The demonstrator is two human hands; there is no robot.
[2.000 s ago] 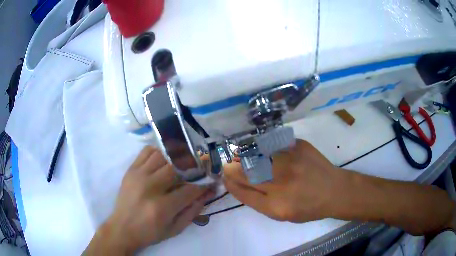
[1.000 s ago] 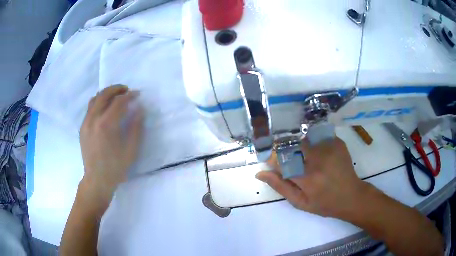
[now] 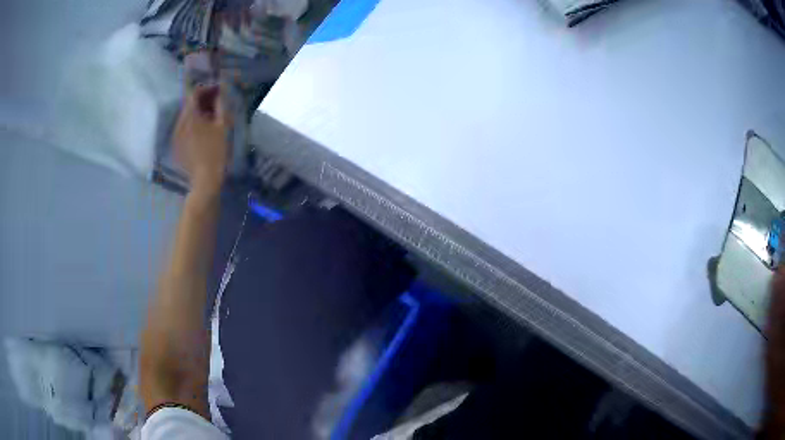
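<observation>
My left hand [image 3: 205, 137] is stretched out at the upper left, beyond the table's corner, over a blurred heap of grey and dark fabric pieces [image 3: 250, 43]. Its fingers are bent, and blur hides whether they pinch a piece. Only a dark sliver of my right hand [image 3: 776, 344] shows at the right rim, beside the machine's silver needle plate [image 3: 756, 232]; its fingers are out of view. Dark cut pieces [image 3: 301, 318] with pale edges lie below the table edge, by the blue bin [image 3: 379, 369].
The white table [image 3: 516, 155] fills the upper right, with a ruler strip [image 3: 430, 241] along its slanting front edge and a blue end strip [image 3: 344, 21]. Part of a folded fabric piece [image 3: 590, 9] shows at the top. Pale bundles [image 3: 60, 378] lie at the lower left.
The view has swung left and down, taking the machine head and scissors out of sight. My left hand has left the pale panels on the table and reached out past the table's corner.
</observation>
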